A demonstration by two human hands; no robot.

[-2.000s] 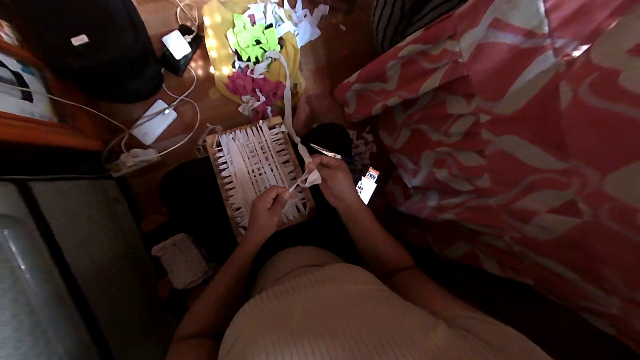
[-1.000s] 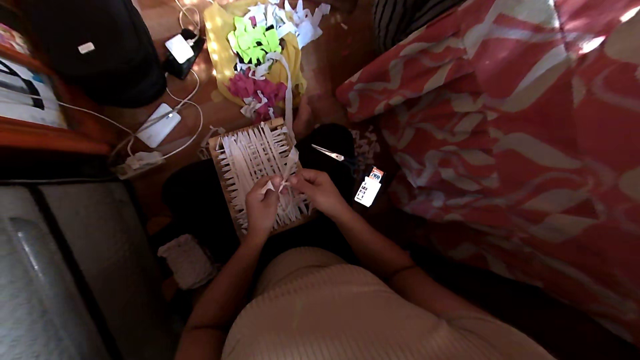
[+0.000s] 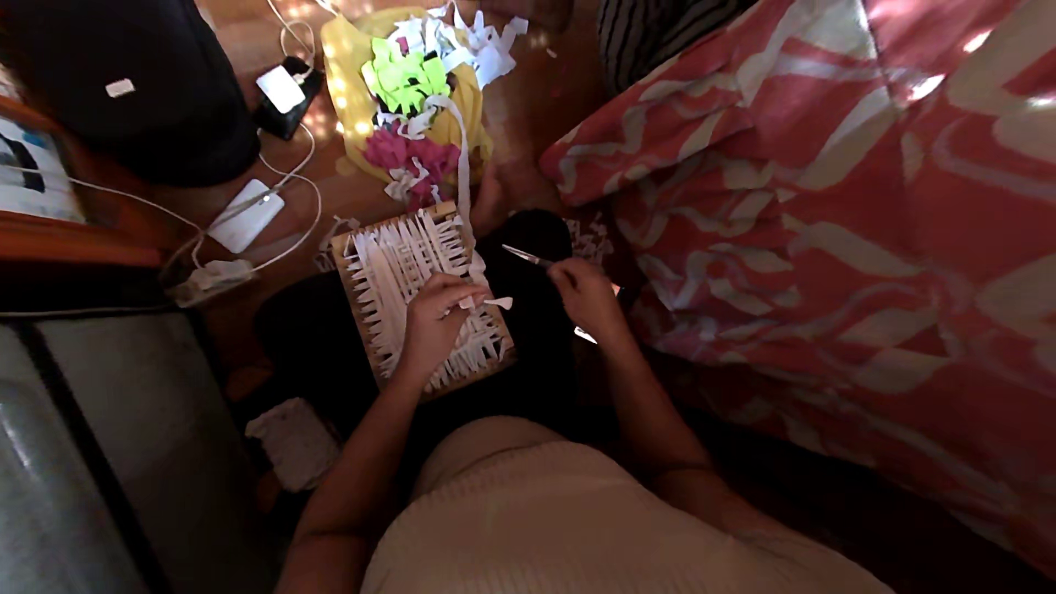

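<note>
A wooden frame loom [image 3: 360,318] strung with white fabric strips lies tilted on my lap. My left hand [image 3: 437,318], above its right half, pinches a white fabric strip [image 3: 464,157], whose short end sticks out to the right of my fingers. That strip runs up to a pile of fabric scraps on a yellow plastic bag. To the right of the loom, my right hand [image 3: 577,289] has its fingers on the handle end of a pair of small scissors [image 3: 525,255], over my dark-clothed knee. The blades look closed and point up and left.
The yellow bag [image 3: 346,82] carries green scraps [image 3: 404,76], pink scraps [image 3: 404,157] and white ones. Left of it are a white power bank or phone [image 3: 246,216], cables and a black bag [image 3: 140,82]. A red patterned cloth [image 3: 784,206] hangs at right. A pale woven piece [image 3: 294,444] lies lower left.
My right hand has left the strip beside my left hand, moved right and taken hold of the scissors, which lay on my knee. My left hand still pinches the strip.
</note>
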